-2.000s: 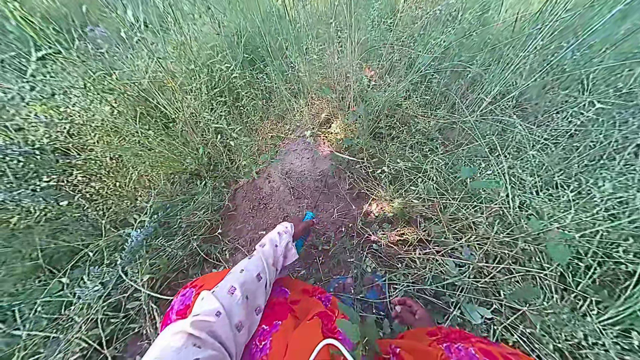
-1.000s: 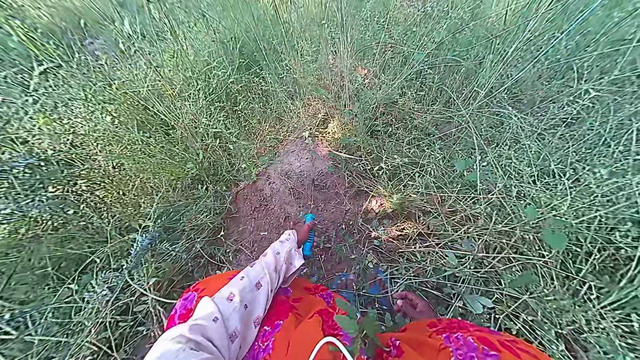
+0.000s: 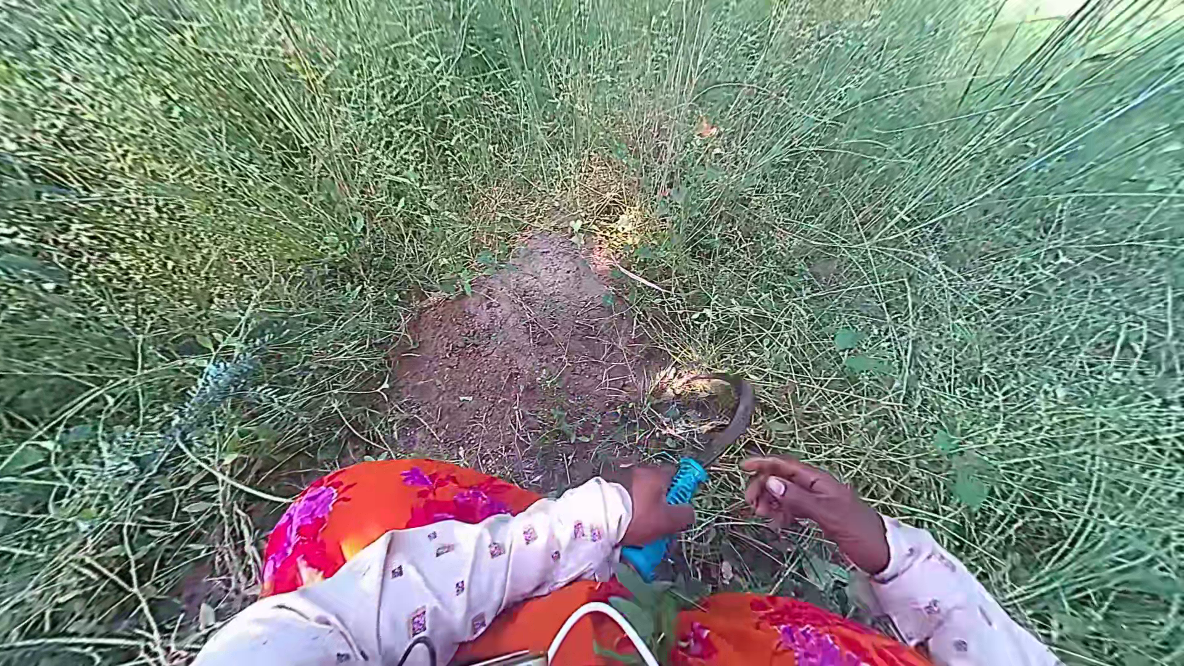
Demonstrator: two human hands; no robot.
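My left hand (image 3: 655, 507) is closed around the blue handle (image 3: 686, 483) of a sickle, low in the middle of the view. The sickle's dark curved blade (image 3: 736, 424) reaches up and bends left over dry grass at the edge of the bare soil (image 3: 518, 356). Just right of the sickle, my right hand (image 3: 797, 495) hovers above the grass with bent fingers, thumb showing, and nothing visible in it. Both arms wear pale printed sleeves.
Tall green grass and weeds (image 3: 999, 324) surround the soil patch on the left, right and far side. Orange floral cloth (image 3: 370, 518) covers my knees at the bottom. A white cable (image 3: 601, 610) loops near my lap, beside green leaves (image 3: 647, 606).
My left hand has moved right with the sickle, whose blade now shows plainly. My right hand has come up from beside the knee, and its sleeve has come into view.
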